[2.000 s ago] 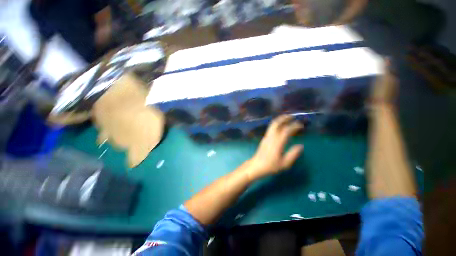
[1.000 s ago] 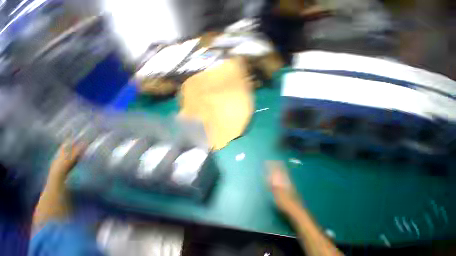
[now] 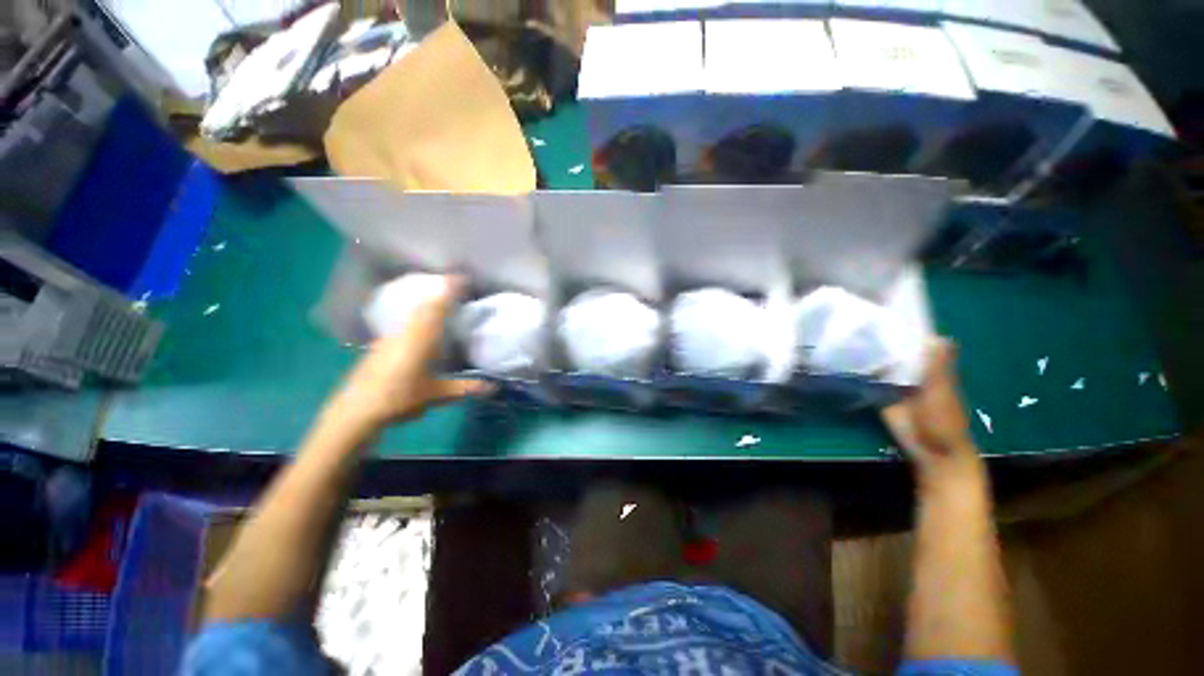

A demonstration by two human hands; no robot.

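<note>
A row of several open retail boxes [image 3: 660, 390] stands on the green bench in front of me. Their grey-white lids [image 3: 601, 238] stand upright at the back. A white wrapped round product [image 3: 609, 333] sits in each box. My left hand [image 3: 403, 363] is at the left end of the row, fingers over the front edge of the leftmost box. My right hand [image 3: 928, 403] is against the right end of the row. Both hands hold the row between them.
Closed white-topped boxes [image 3: 772, 60] stand in rows at the back right. A brown cardboard sheet [image 3: 436, 119] and silvery bagged items [image 3: 284, 73] lie back left. A blue crate [image 3: 185, 238] and grey ribbed stack [image 3: 99, 317] are left. A carton of white pieces [image 3: 376, 588] is below the bench.
The view has swung from the closed boxes to the left and back. The open row has moved from the left side to the middle front, and both hands are now at its ends.
</note>
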